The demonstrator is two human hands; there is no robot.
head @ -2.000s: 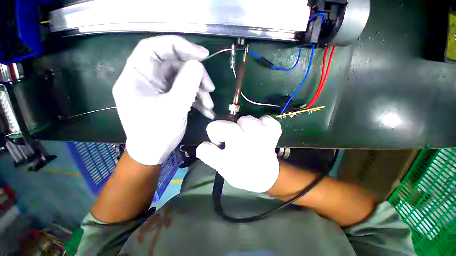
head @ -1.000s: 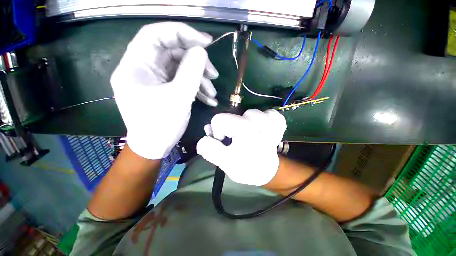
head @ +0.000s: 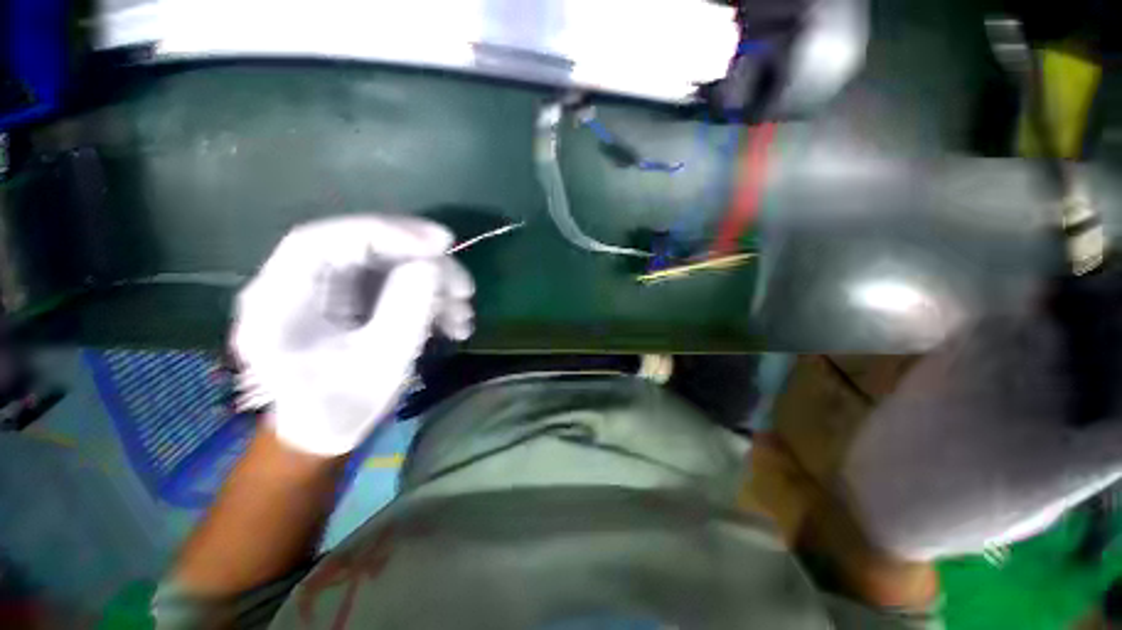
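The silver motor unit (head: 369, 31) lies across the top, its round end cap (head: 827, 52) at the right; the view is blurred. A white lead wire (head: 557, 197) curves from the terminal (head: 560, 108) to the circuit board (head: 695, 267), seen edge-on on the mat. Blue wires and red wires (head: 746, 191) run down to the board. My left hand (head: 345, 320), white-gloved, pinches the solder wire (head: 486, 236), below and left of the terminal. My right hand (head: 984, 431), gloved and blurred, is at the lower right with the soldering iron (head: 1083, 234), its shaft pointing up.
A dark green mat (head: 308, 160) covers the bench. The yellow sponge (head: 1061, 105) and dark stand are at upper right. A blue bin (head: 27, 55) is at upper left. Below the bench edge are a blue basket (head: 160, 418) and a brown carton (head: 818, 406).
My right hand has swung far right with the iron, away from the terminal. My left hand has drawn down and left with the solder wire, whose end is now free of the terminal.
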